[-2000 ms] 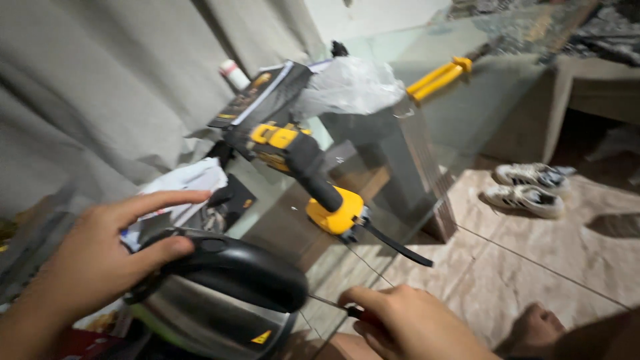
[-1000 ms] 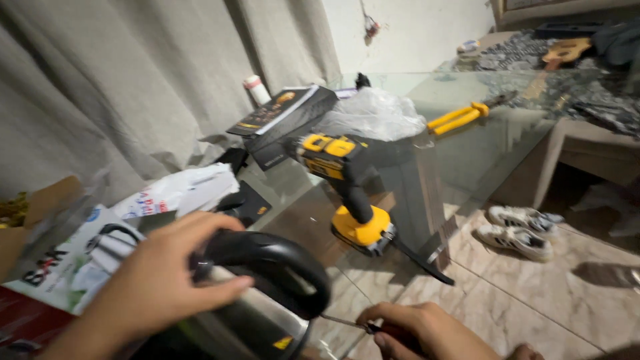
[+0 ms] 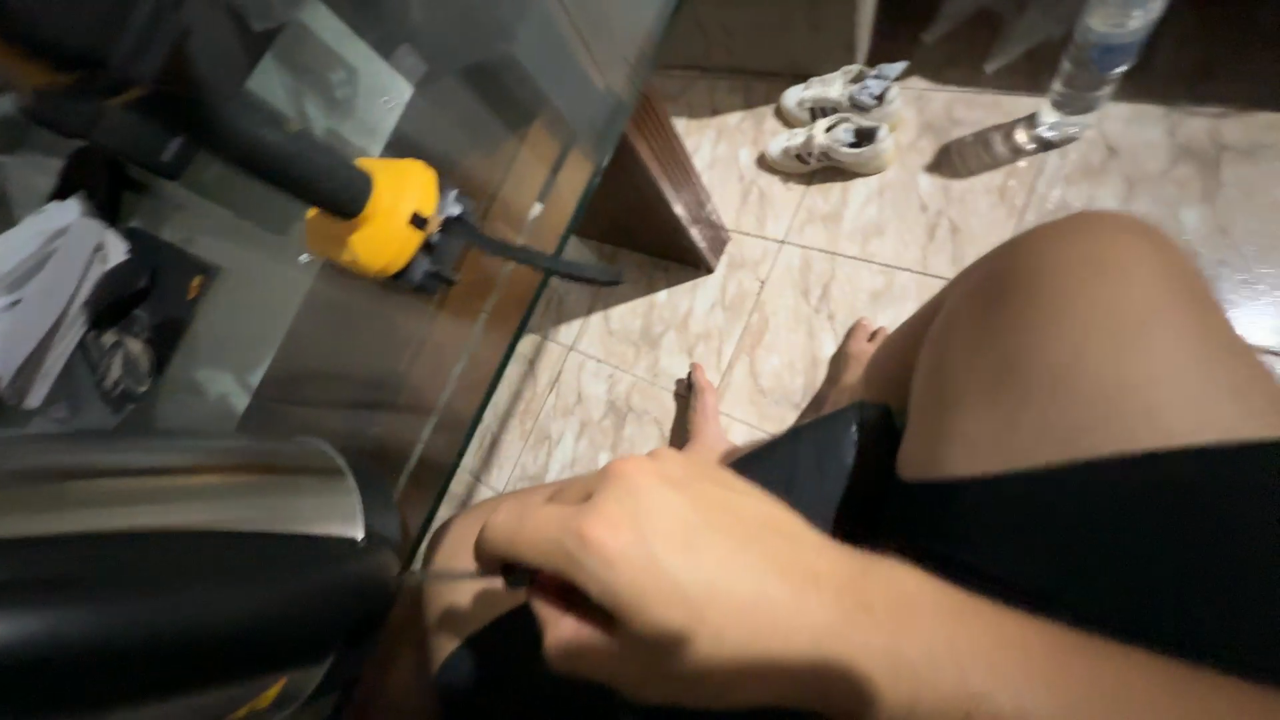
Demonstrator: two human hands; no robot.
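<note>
My right hand (image 3: 640, 560) is closed around the dark handle of a screwdriver (image 3: 515, 577). Its thin metal shaft points left and reaches the end of an electric kettle (image 3: 180, 490), a brushed-metal body with a black handle, at the lower left. Whether the tip touches the kettle cannot be told. My left hand is out of the frame. Beyond the kettle, a black and yellow cordless drill (image 3: 375, 215) rests on the glass table, with a black strap hanging past the table's edge.
The glass tabletop's edge (image 3: 500, 375) runs diagonally beside my legs. White papers or bags (image 3: 50, 290) lie at the left. A brown table support (image 3: 665, 195), a pair of white sneakers (image 3: 835, 140) and a clear plastic bottle (image 3: 1105, 55) stand on the tiled floor.
The view has swung down and to the right. My left hand, on the kettle earlier, is now out of view. The kettle shows its metal side above the black handle.
</note>
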